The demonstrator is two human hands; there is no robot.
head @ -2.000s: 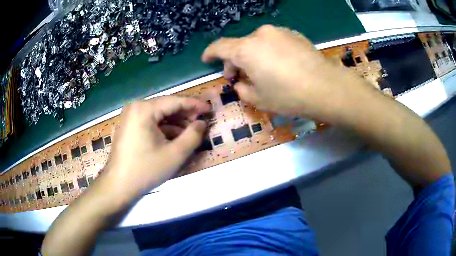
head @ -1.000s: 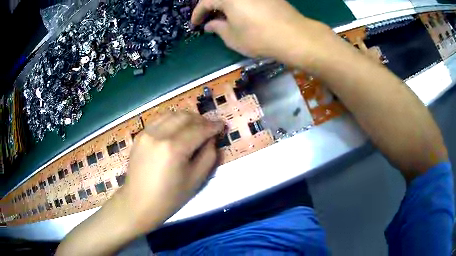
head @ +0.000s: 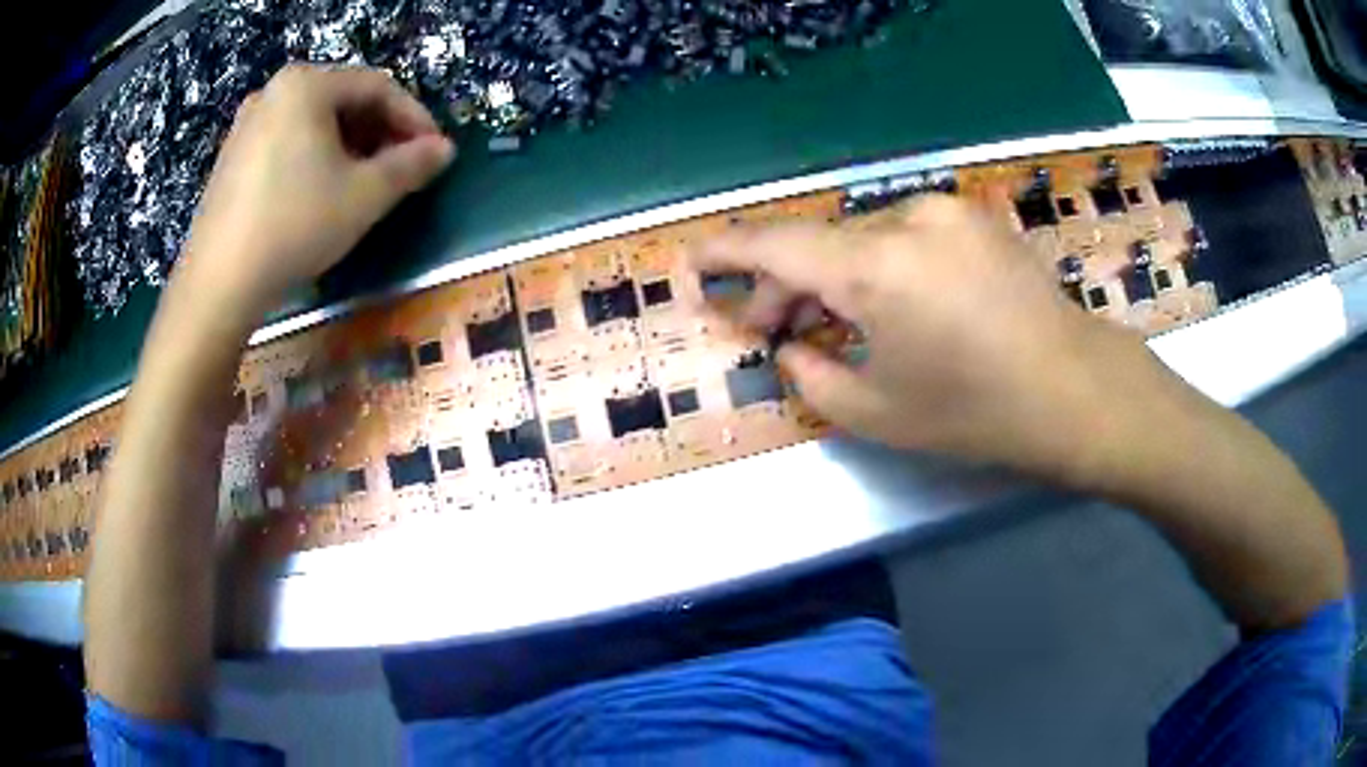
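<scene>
A row of orange-brown circuit board panels with dark openings lies across the view. My right hand is over the boards right of centre. Its thumb and fingers close around a small black component just above the board; the fingers hide part of it and blur. My left hand is raised beyond the boards at the near edge of the loose component pile. Its thumb and fingertips are pinched together; whether they hold a part cannot be seen.
White conveyor rail runs along the near side, with a thinner one behind the boards. Raised parts stand on the boards right of my right hand, beside a dark conveyor gap. Stacked boards stand far left. A clear plastic bag lies back right.
My left hand has moved from the boards up to the pile's edge. My right hand has come from the pile down to the boards. The camera view has shifted.
</scene>
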